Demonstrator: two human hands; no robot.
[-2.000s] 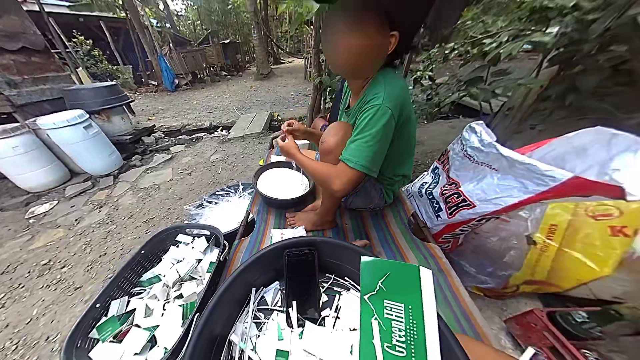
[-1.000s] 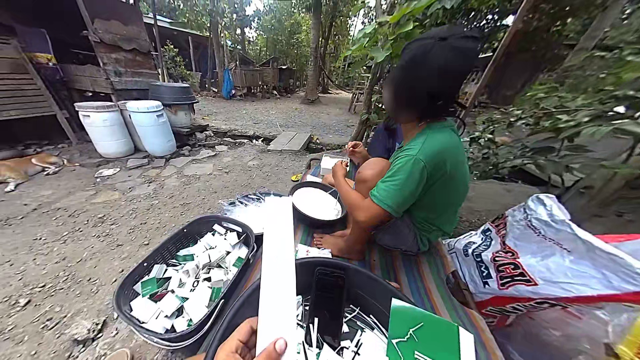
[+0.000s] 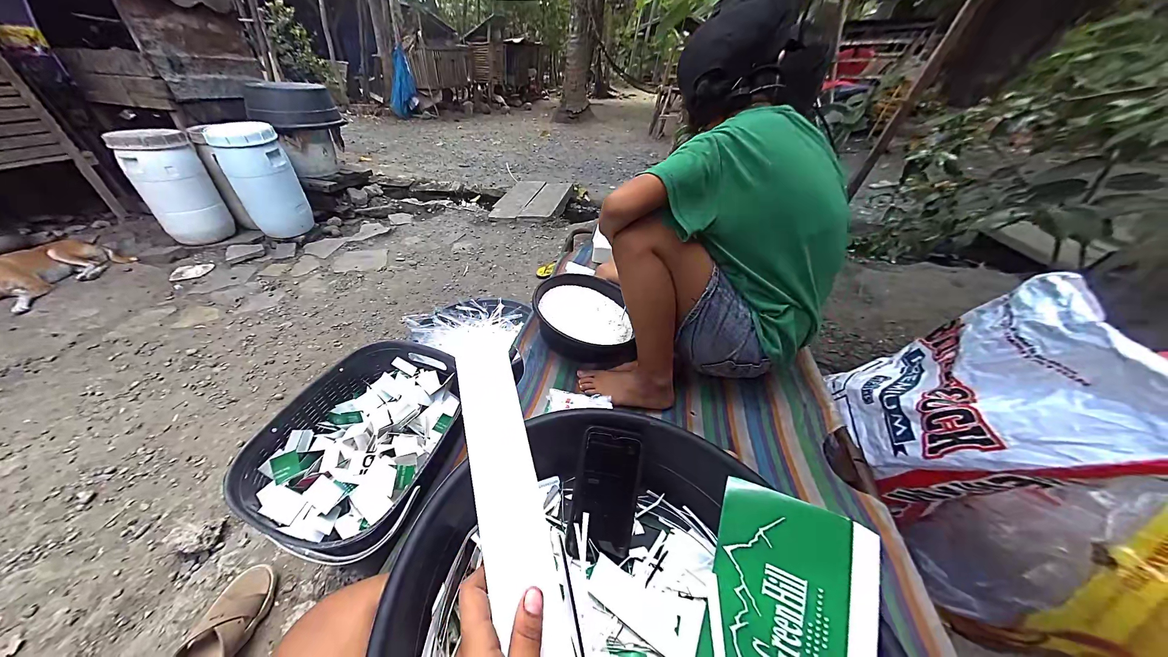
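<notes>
My left hand (image 3: 497, 620), at the bottom middle, grips the lower end of a long white paperboard strip (image 3: 506, 465). The strip stands upright over a large black plastic basin (image 3: 420, 520). Inside the basin lie thin white strips, cut card pieces (image 3: 639, 598) and a black smartphone (image 3: 607, 484) leaning on the wall. A green and white printed card (image 3: 789, 575) stands at the basin's right side. My right hand is not in view. Left of the basin, a black plastic basket (image 3: 251, 474) holds many small folded white and green card pieces (image 3: 365, 456).
A person in a green shirt (image 3: 757, 219) sits ahead on a striped mat (image 3: 776, 420), beside a black bowl of white material (image 3: 584, 315). Printed sacks (image 3: 995, 392) lie at right. White drums (image 3: 260, 178) and a dog (image 3: 55, 265) are at left; a sandal (image 3: 228, 611) is nearby.
My left hand and the long white strip came into view after the first frame. The person ahead has turned further away and leans forward. The view has swung left.
</notes>
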